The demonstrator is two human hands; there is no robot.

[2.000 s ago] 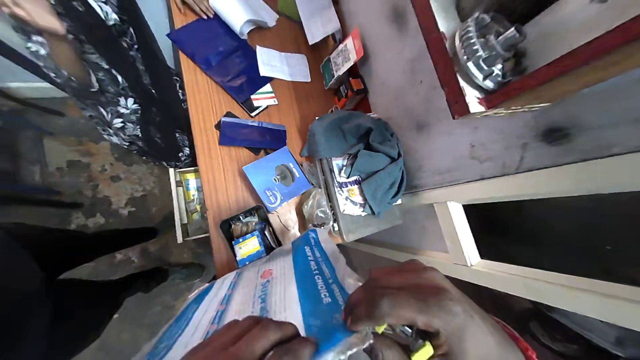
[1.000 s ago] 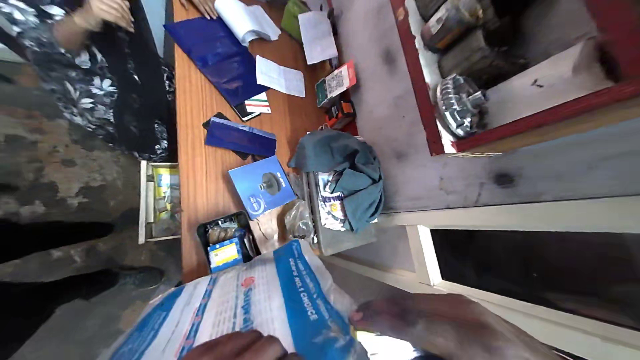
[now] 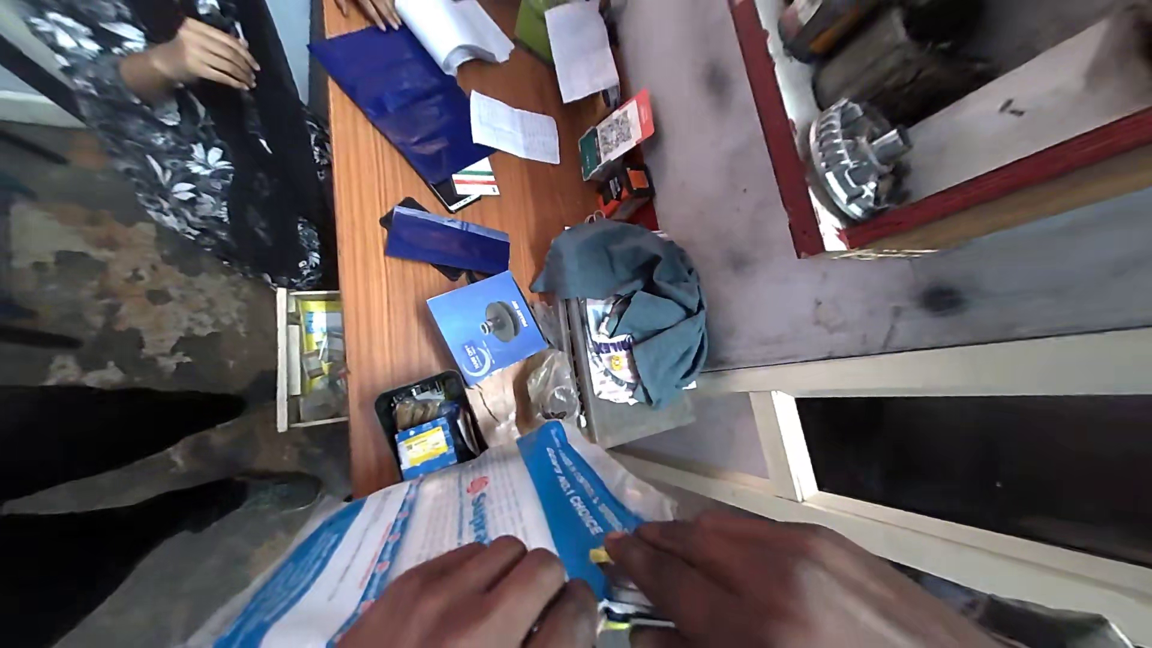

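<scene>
A white and blue printed plastic bag [image 3: 450, 513] fills the lower middle of the view, its right end between my hands. The curled fingers of my left hand [image 3: 486, 594] grip the bag's lower edge. To its right, my right hand [image 3: 747, 576] has its fingers closed on the bag's end, over a small item with yellow and silvery parts [image 3: 621, 594]. What that item is cannot be told; the fingers cover most of it. Beyond the bag lie a blue box with a picture of a round part [image 3: 488, 326] and a black tray [image 3: 387, 409] holding a blue and yellow packet.
A wooden table [image 3: 378, 315] carries blue folders, papers and a grey cloth [image 3: 621, 261] over a metal box. An open drawer [image 3: 283, 360] juts out at left. Another person [image 3: 207, 153] stands beyond it. At upper right, a red-edged shelf [image 3: 774, 135] holds a metal part [image 3: 846, 162].
My left hand has come further into view and moved nearer my right hand. The other person's hand is lower than two seconds ago.
</scene>
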